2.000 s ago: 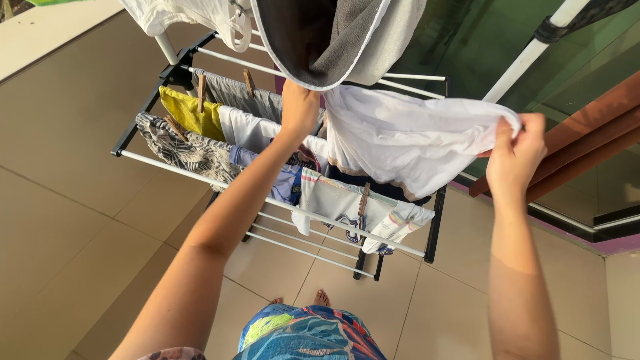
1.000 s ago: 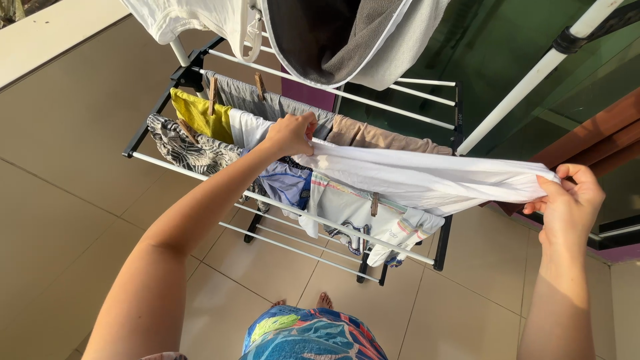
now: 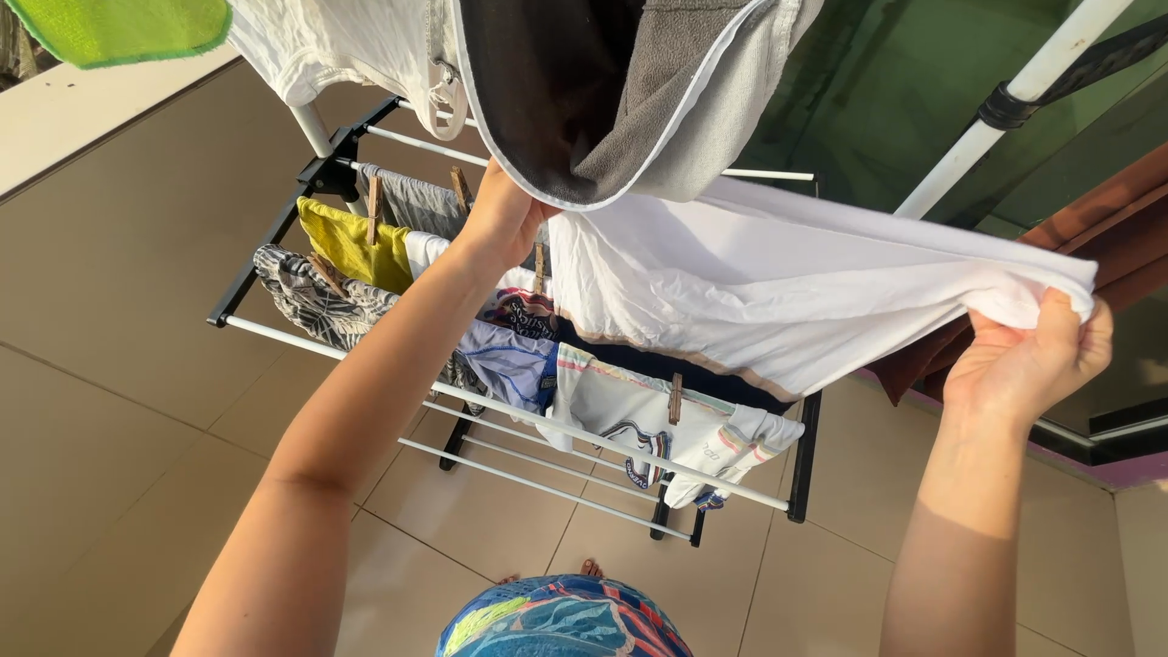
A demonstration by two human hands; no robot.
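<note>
A white cloth (image 3: 703, 283) is stretched between my hands over the right half of a drying rack (image 3: 602, 449). My right hand (image 3: 1031, 365) grips its bunched right end, out past the rack. My left hand (image 3: 506, 219) is closed at its upper left corner, the fingers partly hidden beneath a hanging grey and white garment (image 3: 675, 100). Below and left of the cloth, a yellow cloth (image 3: 351, 245), a patterned black-and-white cloth (image 3: 319, 292), a blue-violet garment (image 3: 511, 360) and a white garment with coloured trim (image 3: 639, 401) hang on the rods. Wooden clothespins (image 3: 675, 399) hold several pieces.
A white garment (image 3: 347, 46) with a strap and a green cloth (image 3: 128, 27) hang at the upper left. A white pole (image 3: 1004, 119) slants at the upper right, before dark glass and a reddish-brown curtain (image 3: 1095, 228). The floor is tiled.
A second ago the white cloth was pulled into a narrow band between my hands; now it hangs spread out and wide. Both hands still hold it.
</note>
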